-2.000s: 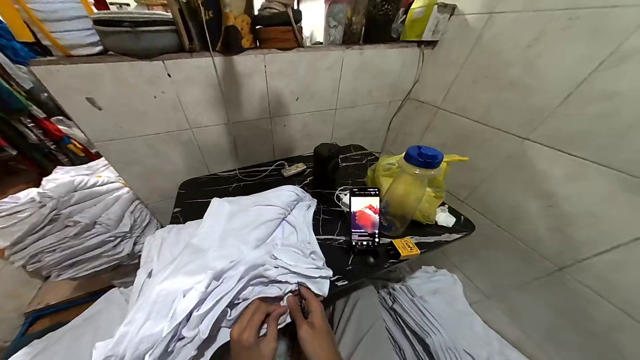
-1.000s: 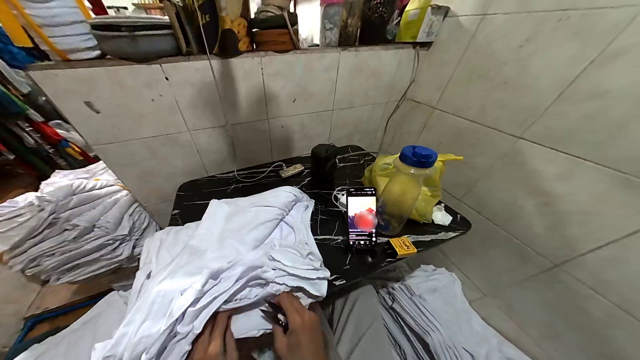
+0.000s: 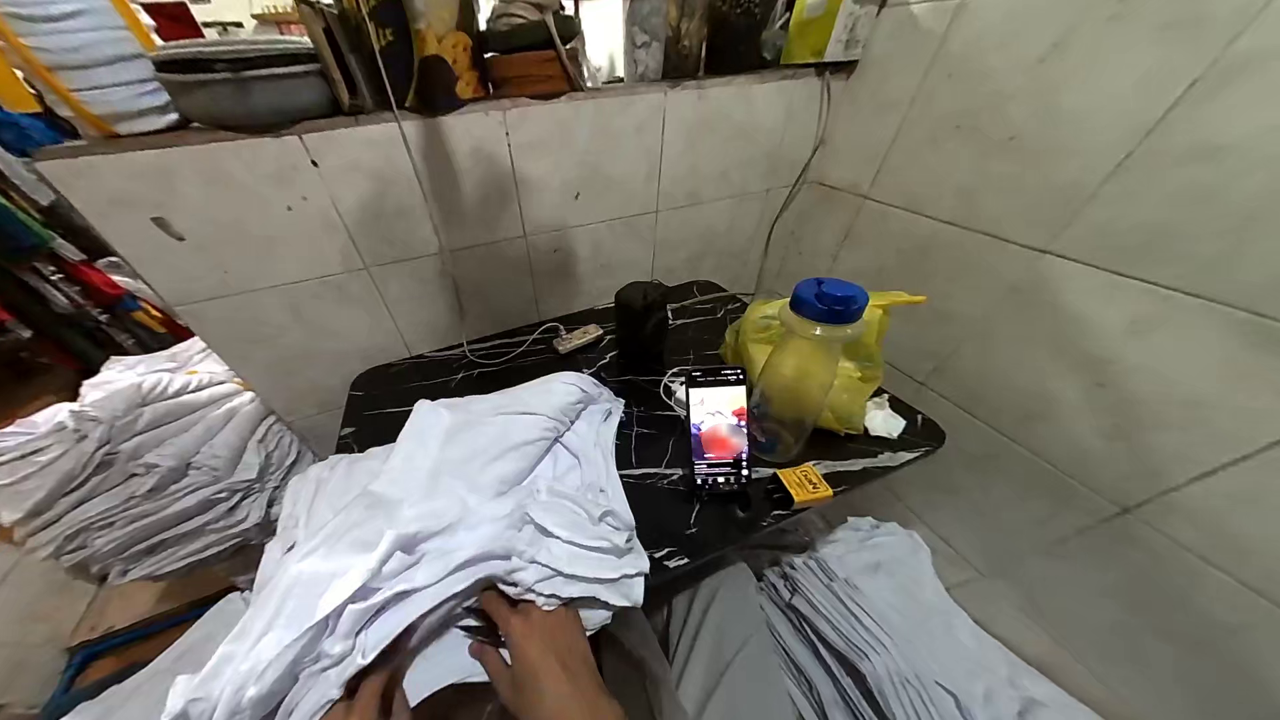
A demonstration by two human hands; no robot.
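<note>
A loose pile of white cloth garments [image 3: 450, 480] lies over the near left part of a black marble-patterned table [image 3: 660, 520] and hangs past its edge. My right hand [image 3: 545, 650] is at the pile's near edge, its fingers partly under the fabric, with a small dark object by the thumb that I cannot make out. Low beside it, my left hand [image 3: 375, 695] touches the cloth, its fingertips hidden among the folds. A smartphone [image 3: 718, 430] with a lit screen stands upright right of the pile.
A plastic jar with a blue lid [image 3: 800, 370], a yellow plastic bag [image 3: 860, 350], a small yellow box [image 3: 805, 485], a black cylinder [image 3: 641, 325] and a power strip [image 3: 578, 339] are on the table. Stacked white cloth lies at left [image 3: 150, 460] and lower right [image 3: 880, 620]. Tiled walls enclose the corner.
My hands were close together at the pile's near edge two seconds ago; they have since moved apart, and the fingers now reach in under the cloth.
</note>
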